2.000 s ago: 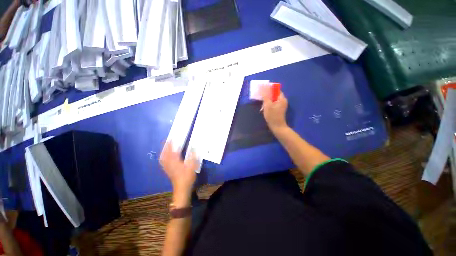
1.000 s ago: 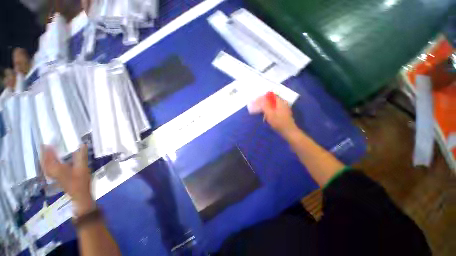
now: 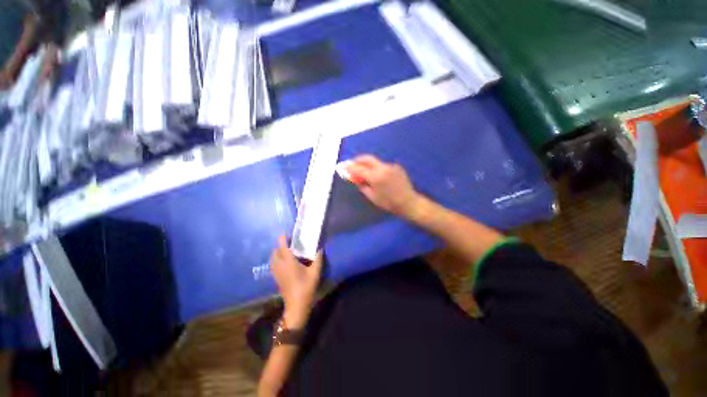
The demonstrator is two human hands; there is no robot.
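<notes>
A long, narrow white box part lies at a slant on the blue table cover in front of me. My left hand holds its near end, with the thumb and fingers at the two sides. My right hand is shut on a small red tool with a whitish end, mostly hidden in the fist. The whitish end is beside the box part's right edge, near its far end; I cannot tell if they touch.
A large heap of white box parts lies at the far left. Several set-aside parts lie by the green surface. A black box with white pieces stands near left. Pale strips lie at an orange tray on the right.
My left hand has moved from the heap to the near table edge and now holds a box part. My right hand, still with the red tool, has moved beside it. The view has shifted.
</notes>
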